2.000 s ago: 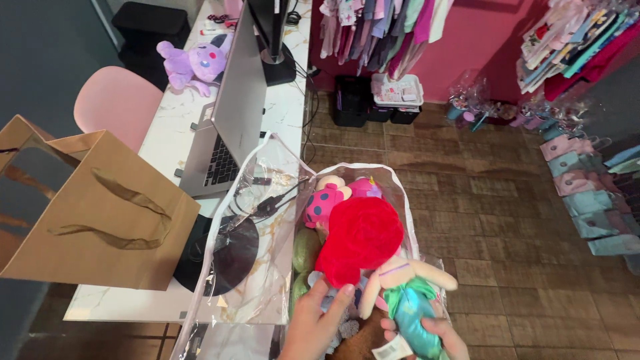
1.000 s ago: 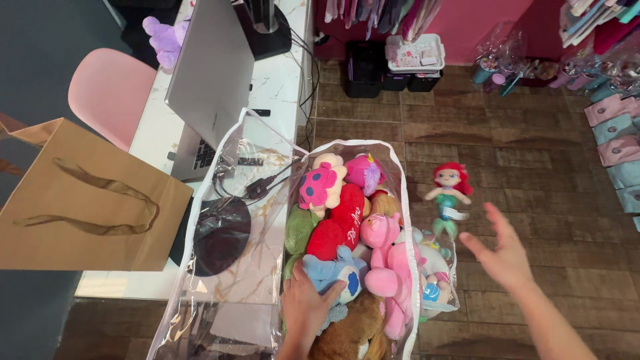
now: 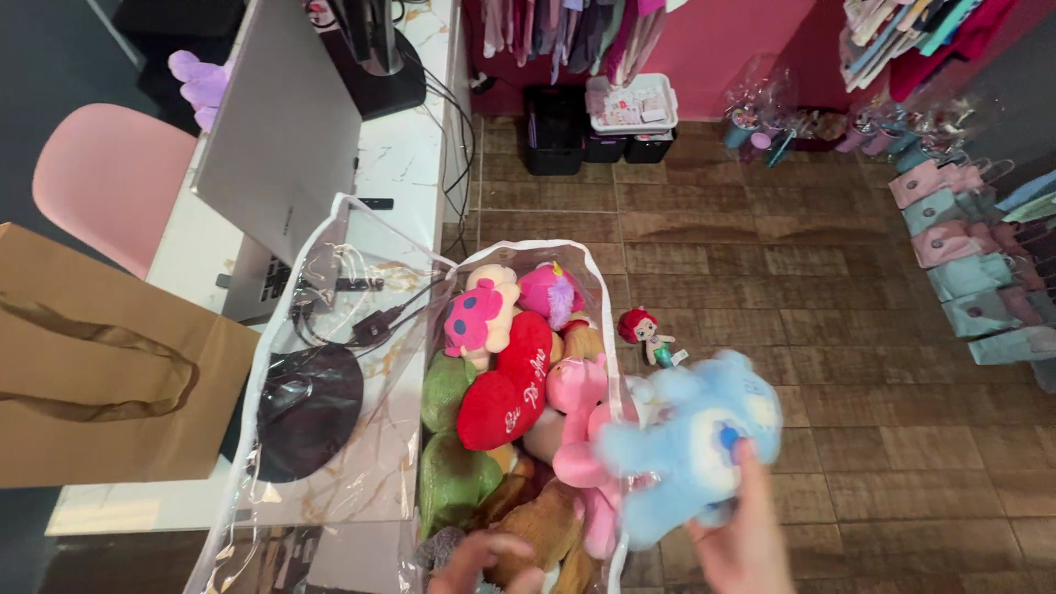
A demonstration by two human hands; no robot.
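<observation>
A clear plastic bag (image 3: 612,346) with white edging stands unfastened, full of plush toys. Among them are a red heart cushion (image 3: 510,381) with stitched writing, a pink spotted plush (image 3: 478,318), a pink plush (image 3: 577,388), green plush (image 3: 452,470) and brown plush (image 3: 540,520). My right hand (image 3: 738,528) grips a light blue plush bear (image 3: 701,445), blurred, to the right of the bag. My left hand (image 3: 487,565) is over the brown plush at the bag's lower end, fingers apart; whether it touches the toy is unclear. A red-haired mermaid doll (image 3: 652,337) is beyond the bear.
At left, a brown paper bag (image 3: 107,371) stands by a marble-patterned table (image 3: 404,157) with a laptop (image 3: 280,124) and cables. A pink chair (image 3: 107,181) is behind. Black bins (image 3: 554,132), a white basket (image 3: 634,128) and gift bags (image 3: 973,280) stand on the wooden-look floor.
The blue bear was in the bag under my left hand; now my right hand holds it outside, to the right. Earlier my right hand held the mermaid doll, then let it go.
</observation>
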